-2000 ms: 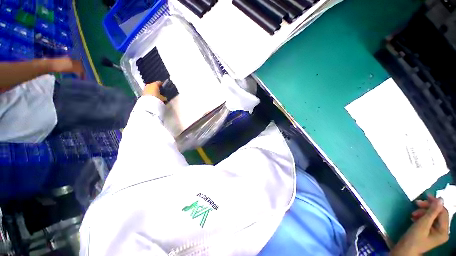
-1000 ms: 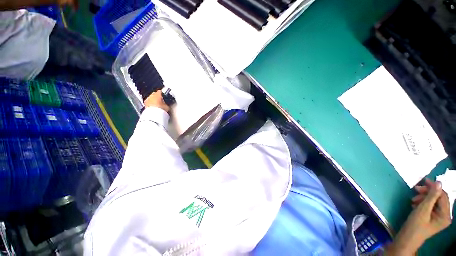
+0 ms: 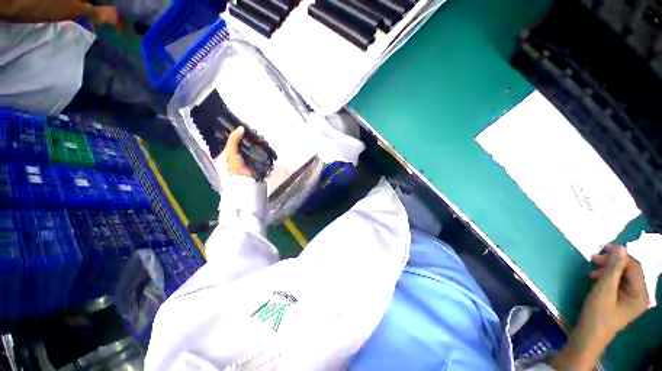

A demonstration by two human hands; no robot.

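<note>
My left hand (image 3: 238, 156) is in the lined packing crate (image 3: 290, 109), its fingers around some black tubes (image 3: 255, 153) low over the white bottom. Other black tubes (image 3: 210, 119) lie in a row against them, partly blurred. My right hand (image 3: 617, 286) is over the bench at the right, fingers curled, beside a crumpled white wipe (image 3: 648, 261). Whether it grips anything is not clear. A white paper sheet (image 3: 555, 170) lies just beyond it.
A white carton (image 3: 305, 65) with black tubes (image 3: 342, 23) stands on the green bench (image 3: 435, 109). Dark pocket trays (image 3: 588, 80) line the back. A blue crate (image 3: 170, 43) is beyond the packing crate. Blue crates (image 3: 65, 181) are stacked at left; another person's arm (image 3: 51, 14) is near.
My left hand has moved slightly toward the crate's near end, and more of the dark tubes at it shows. My right hand stays by the wipe. The view has shifted a little.
</note>
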